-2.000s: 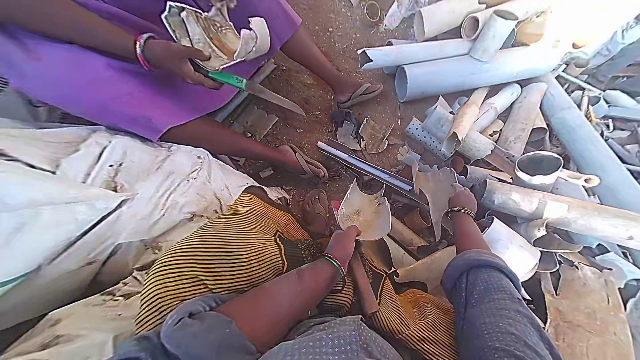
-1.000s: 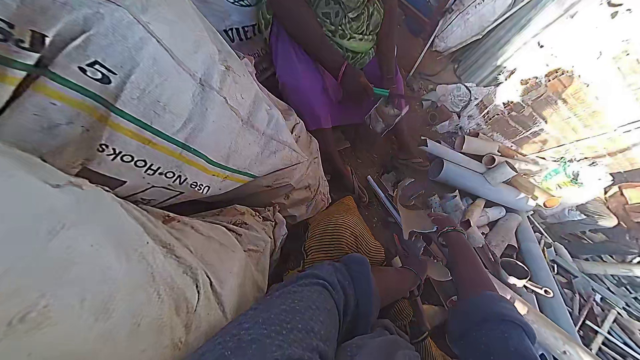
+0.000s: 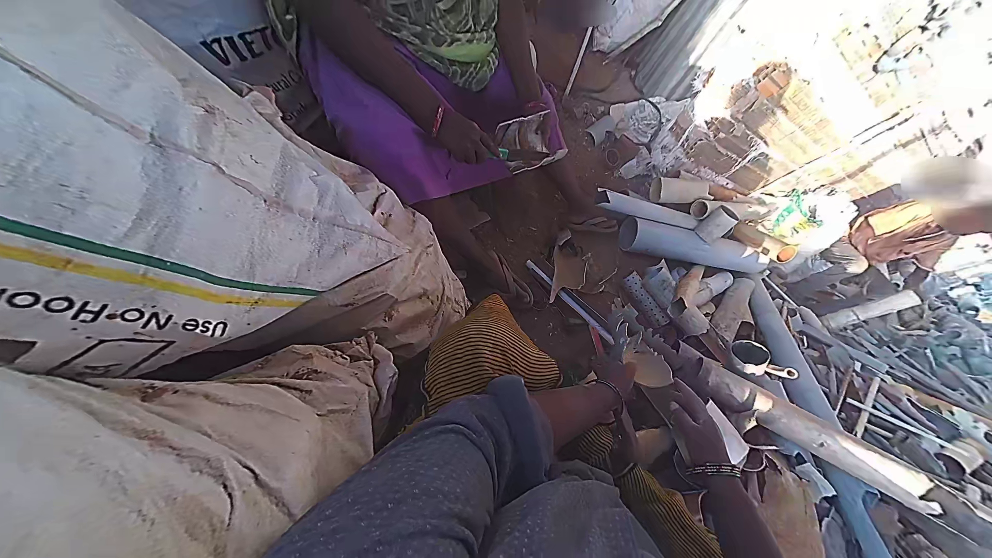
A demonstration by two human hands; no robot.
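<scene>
My left hand (image 3: 612, 373) is low at centre right, closed around or against a thin red object (image 3: 595, 341); its grip is partly hidden. A pale, broken, curved plastic piece (image 3: 651, 370) lies just right of it, beside a jagged grey piece (image 3: 625, 325). My right hand (image 3: 697, 422), with dark bracelets at the wrist, is lower right over a pale plastic piece (image 3: 727, 434); whether it grips anything is unclear. A whitish-blue strip (image 3: 570, 301) lies on the ground beyond my left hand. Brown pipe (image 3: 806, 430) runs along the right of both hands.
Large woven sacks (image 3: 194, 178) fill the left. Across from me sits a person in purple cloth (image 3: 387, 147), holding a green-handled knife (image 3: 504, 153) at a broken pipe piece (image 3: 527, 136). Grey pipes (image 3: 690, 246), a handled pipe fitting (image 3: 750, 356) and heaped scrap lie right.
Two seconds ago my left hand held a pale curved piece and my right hand a jagged one; both hands are now closer together, lower among the scraps. The view has swung considerably.
</scene>
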